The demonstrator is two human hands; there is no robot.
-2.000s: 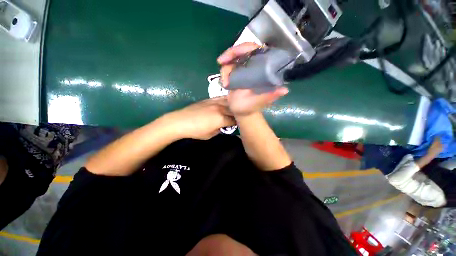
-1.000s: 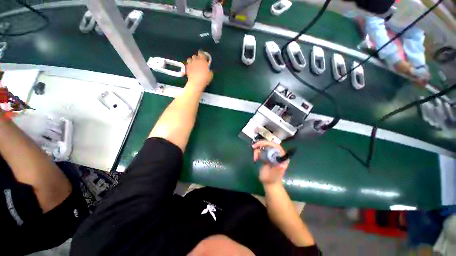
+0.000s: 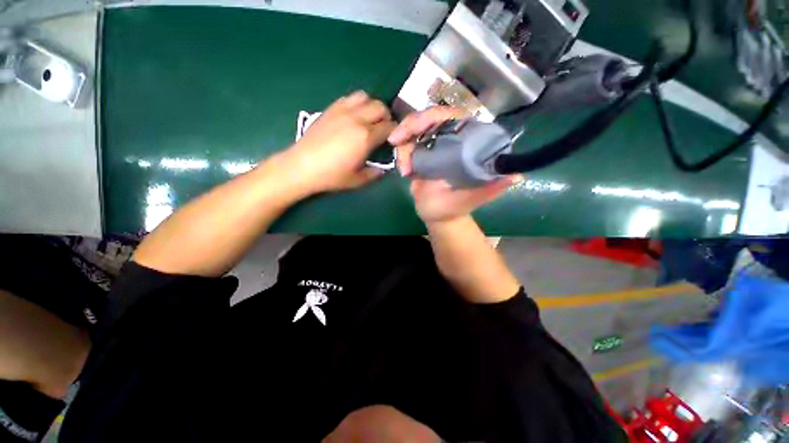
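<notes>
My left hand is closed over a white housing just above the green bench; only its white edges show on both sides of the hand. My right hand holds the thick grey electric screwdriver, its black cable running off to the right. The screwdriver's tip is hidden by the fingers, close beside my left fingers. The silver-grey screw feeder stands just beyond my right hand. A second grey cylinder with a black cable lies beside the feeder.
The green bench runs across the view. Another white housing lies on the white board at far left. The black cable hangs in a loop at right. A person's arm shows at lower left, and red crates at lower right.
My left hand has come back from the far belt to the bench in front of me with a white housing. My right hand has moved the screwdriver from the feeder's front towards my left hand.
</notes>
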